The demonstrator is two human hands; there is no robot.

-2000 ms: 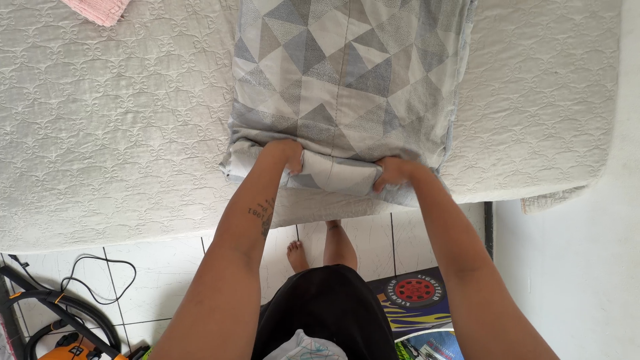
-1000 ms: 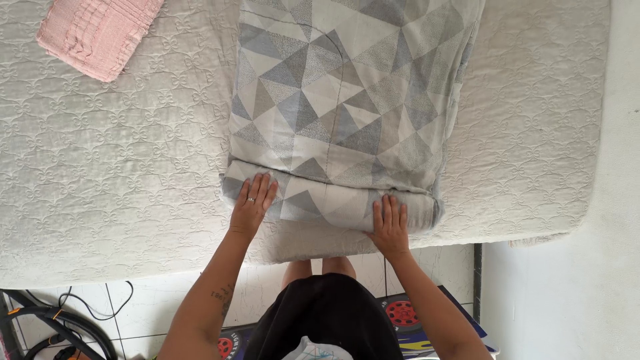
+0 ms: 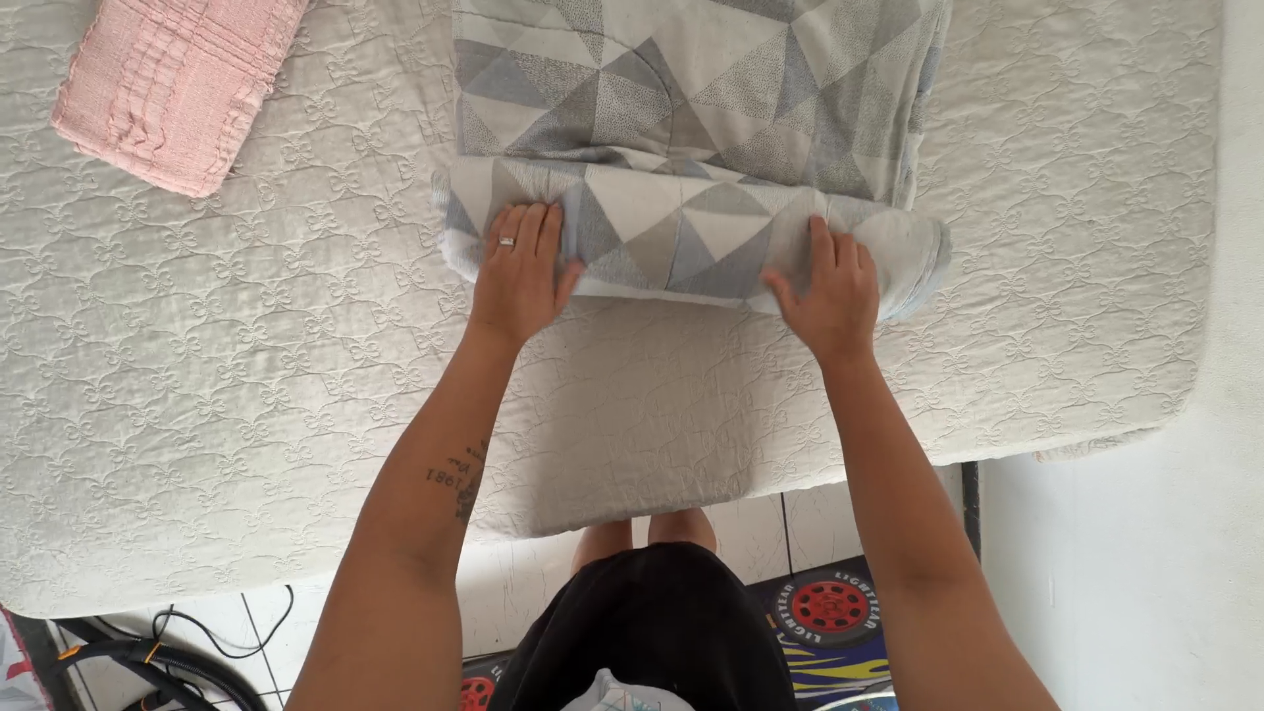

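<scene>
A grey, white and blue quilt with a triangle pattern (image 3: 750, 89) lies on the bed, its near end rolled into a thick roll (image 3: 681, 232). Flat on the roll's left part rests my left hand (image 3: 523, 272), a ring on one finger, its fingers a little apart. My right hand (image 3: 829, 291) touches the roll's right part, thumb spread from the fingers. Neither hand visibly grips the cloth. The roll's underside is hidden.
A quilted cream bedspread (image 3: 247, 395) covers the bed. Folded pink cloth (image 3: 178, 89) lies at the upper left. A black hose (image 3: 168, 662) and cable are on the tiled floor, lower left. A white wall (image 3: 1136, 573) stands at right, and a printed box or mat (image 3: 839, 632) lies below.
The quilt's near end has become a thicker roll, farther from the bed's near edge. Both hands have moved from the edge fold to the top of the roll. The view has shifted.
</scene>
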